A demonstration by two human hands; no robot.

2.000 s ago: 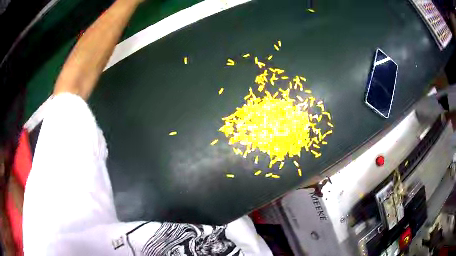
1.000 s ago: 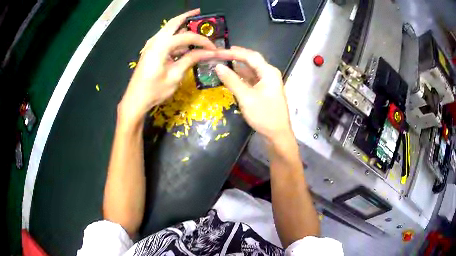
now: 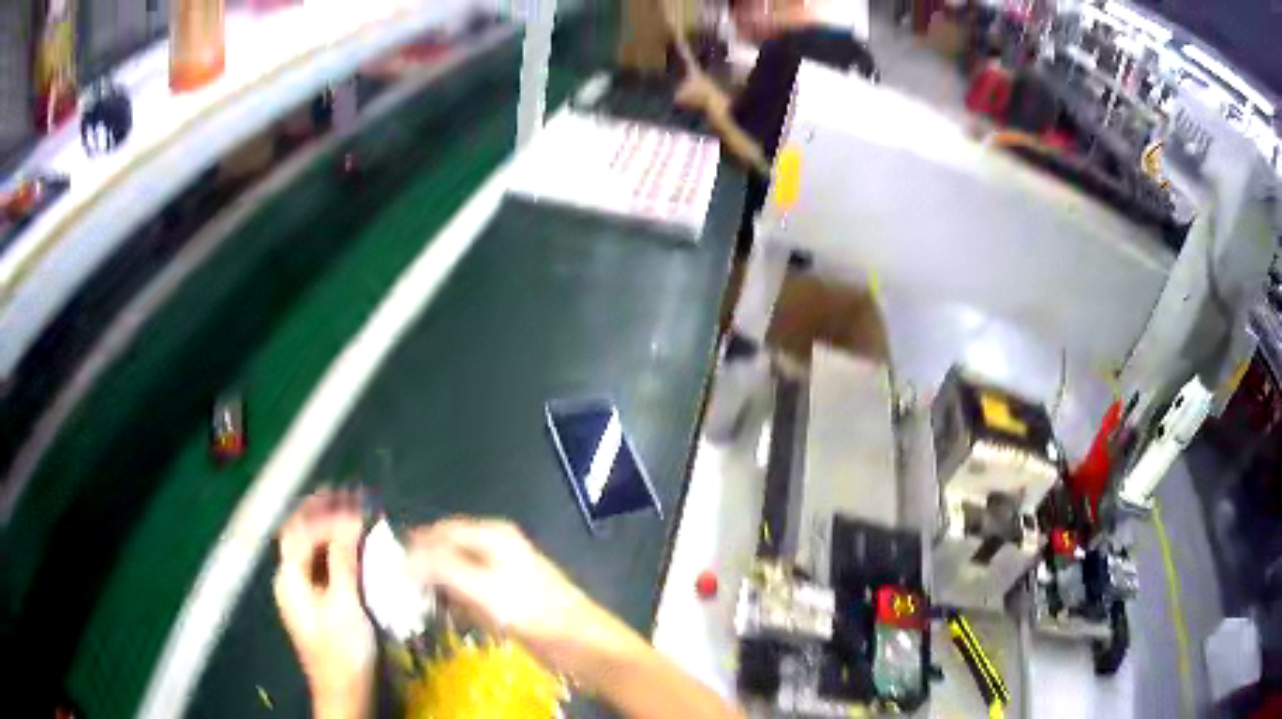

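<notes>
My left hand (image 3: 326,597) holds a device unit (image 3: 395,579) above the dark green bench, at the lower left. The unit is blurred and shows a pale, whitish face with a dark edge. My right hand (image 3: 492,579) comes in from the right, its fingers bent at the unit's right edge. Blur hides whether its fingertips grip the unit or a small piece. A pile of yellow pieces (image 3: 481,685) lies just below the hands, cut off by the bottom edge of the picture.
A smartphone (image 3: 605,464) and a white sheet or tray with reddish marks (image 3: 619,172) lie on the bench. The conveyor (image 3: 155,492) carries a unit (image 3: 228,427). The press machine at right holds a unit (image 3: 901,646) beside a yellow-black knife (image 3: 977,660). A person (image 3: 801,84) is beyond.
The view has swung up and right, so the hands and pile now appear lower left. The unit remains between my hands, now showing a pale face instead of its red end and board.
</notes>
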